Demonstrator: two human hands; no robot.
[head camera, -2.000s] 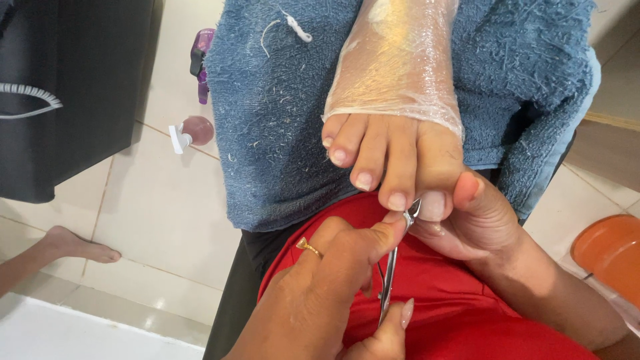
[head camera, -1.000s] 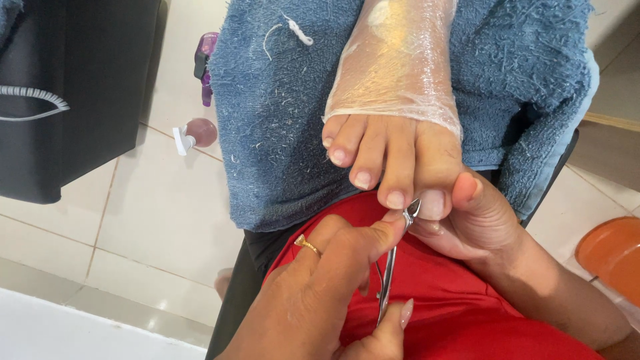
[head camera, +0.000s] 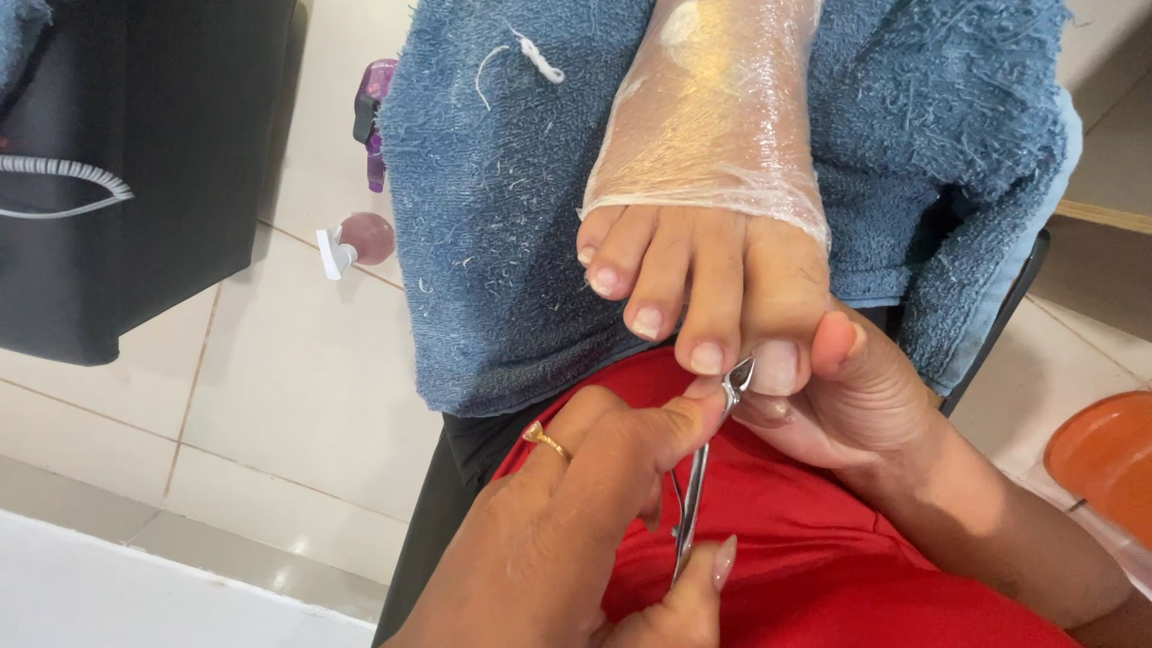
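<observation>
My left hand (head camera: 562, 504), with a gold ring, grips a metal cuticle nipper (head camera: 691, 495) by its handles. The nipper's jaws are at the inner edge of the big toenail (head camera: 776, 367), beside the second toe. My right hand (head camera: 868, 396) pinches the big toe, its thumb at the toe's outer side and fingers underneath. Another person's bare foot (head camera: 711, 162), wrapped in clear plastic film except for the toes, rests on a blue towel (head camera: 504, 270). Whether the jaws are closed or touch skin cannot be told.
A twisted white string (head camera: 540, 61) and small pale bits lie on the towel. On the tiled floor stand a pump bottle (head camera: 364, 238) and a purple item (head camera: 375, 126). A black cabinet or box (head camera: 189, 153) is at left, an orange basin (head camera: 1107, 459) at right. Red fabric (head camera: 810, 558) lies beneath my hands.
A bare foot on the floor at the left, seen two seconds ago, is out of view. My hands and the nipper have hardly moved at the big toe.
</observation>
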